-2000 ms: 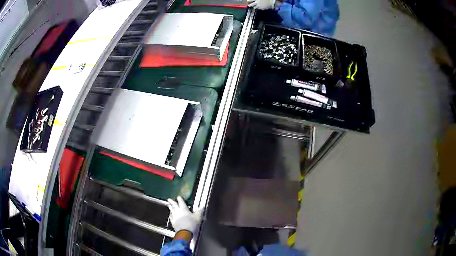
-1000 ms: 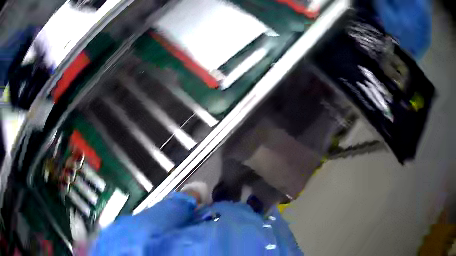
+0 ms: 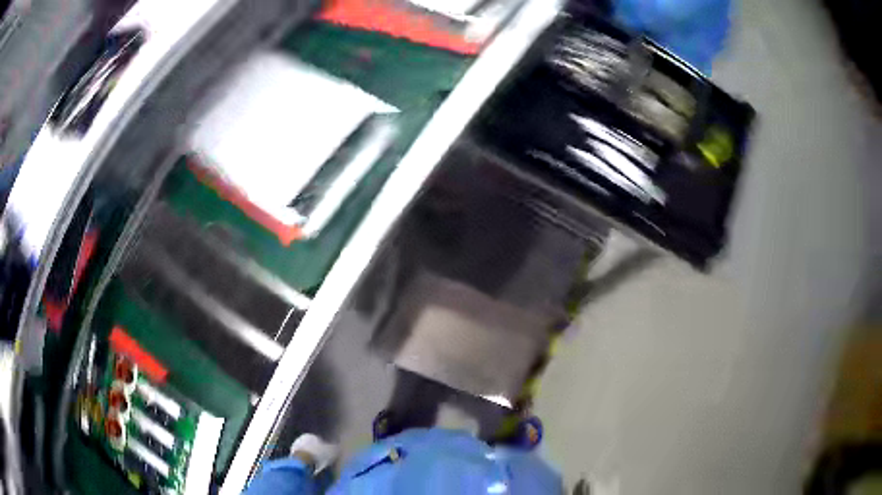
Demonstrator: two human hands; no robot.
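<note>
My left hand (image 3: 314, 451), in a white glove, is small and blurred at the bottom edge, just right of the metal rail. Its fingers are too blurred to read. My right hand is not in view. At the lower left, a green circuit board (image 3: 135, 447) with copper-orange rings and long white strips lies on a green pallet (image 3: 189, 338). A red foam strip (image 3: 138, 354) lies beside it. Farther up the line, a white metal cover (image 3: 276, 126) sits on another green pallet, with red foam along its lower edge.
The conveyor's metal rail (image 3: 372, 218) runs diagonally. At the upper right, a black tray (image 3: 542, 160) holds blurred white tubes (image 3: 619, 160), part bins and a yellow-green tool (image 3: 716, 147). Another person's blue sleeve (image 3: 677, 24) is behind it. A brown panel (image 3: 469, 334) is beneath the tray side.
The view has turned and shifted. The circuit board has come into view at the lower left. My left hand, on the rail two seconds ago, now shows low beside it.
</note>
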